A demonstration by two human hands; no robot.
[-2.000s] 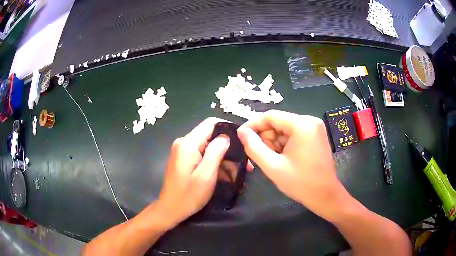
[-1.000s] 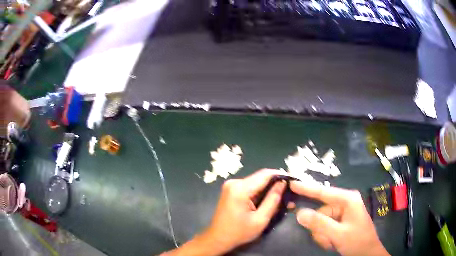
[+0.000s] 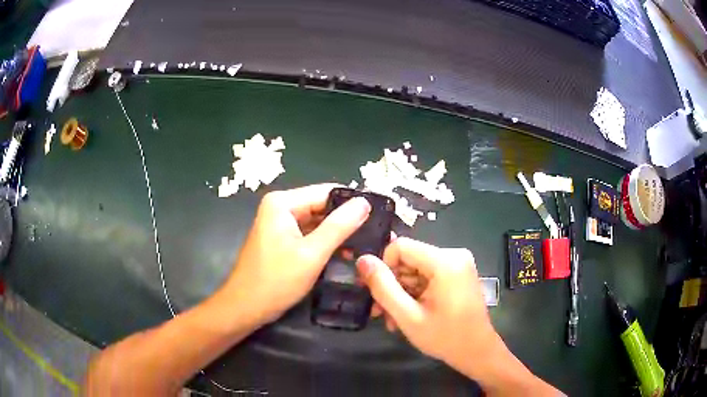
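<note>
A black handset housing (image 3: 341,305) with a window opening is held upright, its long side running away from me, over the dark green mat. My left hand (image 3: 288,240) grips its upper left side, the thumb lying across its top part. My right hand (image 3: 426,298) is at its right edge, the thumb tip at the window opening and the other fingers curled. Whether the right fingers pinch a small part cannot be seen. A pile of small white pieces (image 3: 399,177) lies just beyond the housing, and a smaller white pile (image 3: 258,161) lies to the left.
On the right lie a small clear square (image 3: 489,291), black card (image 3: 525,260), red block (image 3: 556,258), dark stick (image 3: 574,287), green-bodied tool (image 3: 642,358) and round tub (image 3: 643,195). On the left are a copper-coloured spool (image 3: 74,133) and white cord (image 3: 149,201). A black ridged surface (image 3: 310,39) stands behind.
The view has swung right and down again. The housing now shows its window side, and my right thumb has moved from its upper end down to the window. The clear square now shows.
</note>
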